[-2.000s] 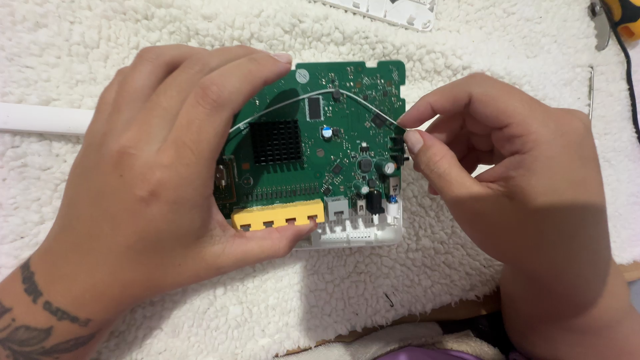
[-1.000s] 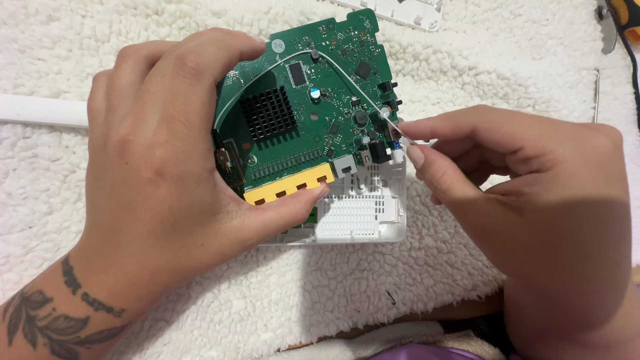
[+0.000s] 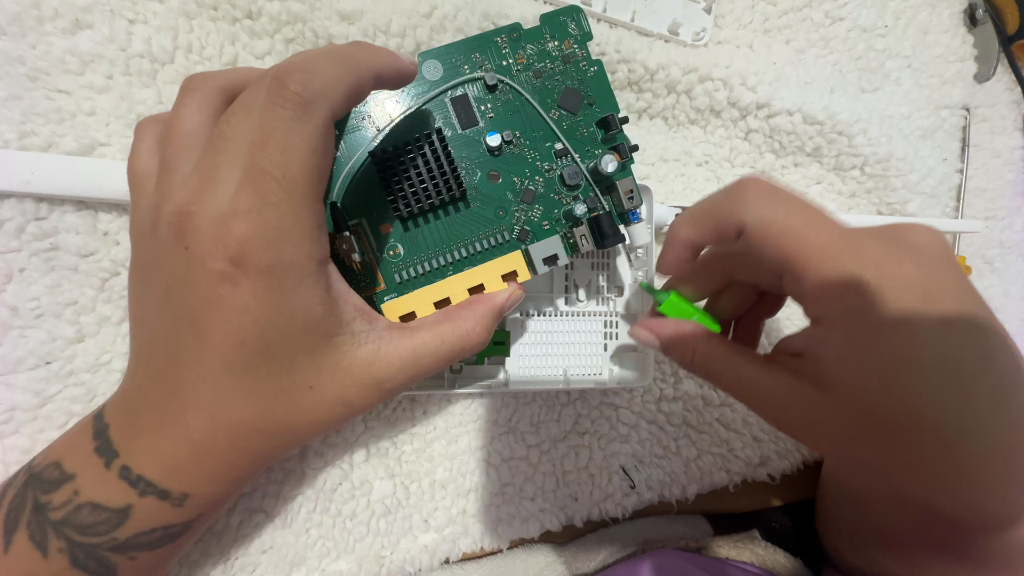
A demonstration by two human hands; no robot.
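Note:
My left hand (image 3: 264,216) grips a green router circuit board (image 3: 528,128) by its left side, thumb on the yellow Ethernet port block (image 3: 464,288). The board is tilted, and under its lower right part shows a white plastic router casing (image 3: 560,344). A black heatsink (image 3: 420,172) stands on the board. Over it arcs a thin grey cable (image 3: 544,120), running down past the black power jack. At the right, my right hand (image 3: 768,320) is beside the casing's edge, with a bright green fiber-optic connector (image 3: 688,310) at its thumb and fingers; whether they pinch it is unclear.
A fluffy white blanket (image 3: 720,104) lies under everything. White plastic strips extend at the left (image 3: 64,174) and right (image 3: 896,222). A white plastic cover piece (image 3: 672,18) lies at the top. A thin metal rod (image 3: 965,160) and a black-and-orange tool (image 3: 1010,32) are at the right.
The circuit board has tilted and moved upward, uncovering more of the white casing. My right hand, earlier pinching the grey cable, has moved down and right, and the green connector now shows by it.

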